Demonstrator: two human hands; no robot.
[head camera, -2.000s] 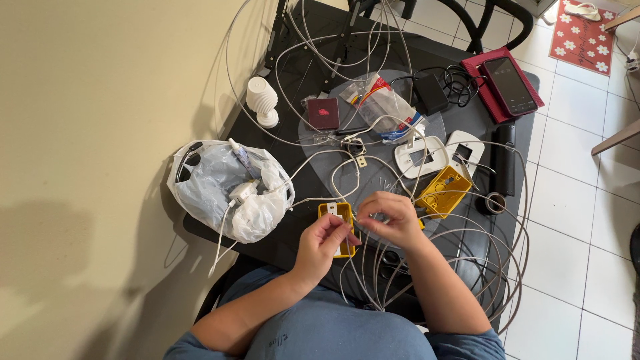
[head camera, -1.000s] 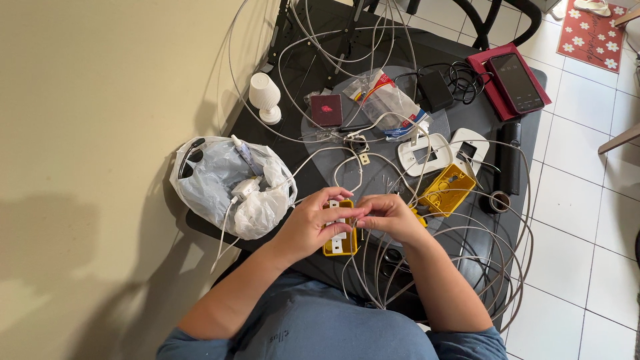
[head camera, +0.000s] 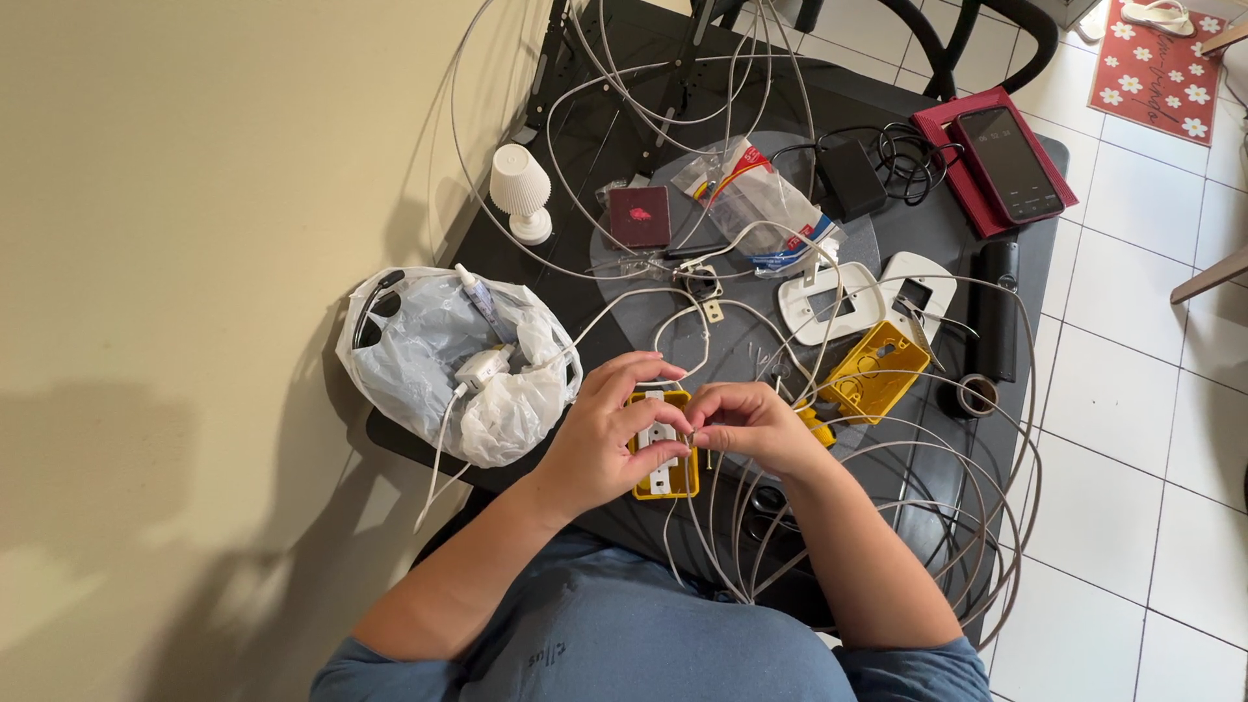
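Note:
A yellow plastic electrical box stands at the table's near edge with a white module strip inside it. Over this box, my left hand and my right hand meet at the fingertips, both pinching the thin end of a grey cable. The exact tip is mostly hidden by the fingers. To the right lies a second yellow electrical box, open side up, beside two white cover plates. A socket module with metal tabs lies beyond my hands.
Loops of grey cable spread around my right forearm. A plastic bag with a white charger stands left, near a small white lamp. Farther back lie a plastic packet, a black power adapter and a phone. A tape roll sits right.
Both hands were over the yellow box earlier too. My left hand has shifted left and its fingers have spread into a curve, showing more of the white strip than two seconds ago.

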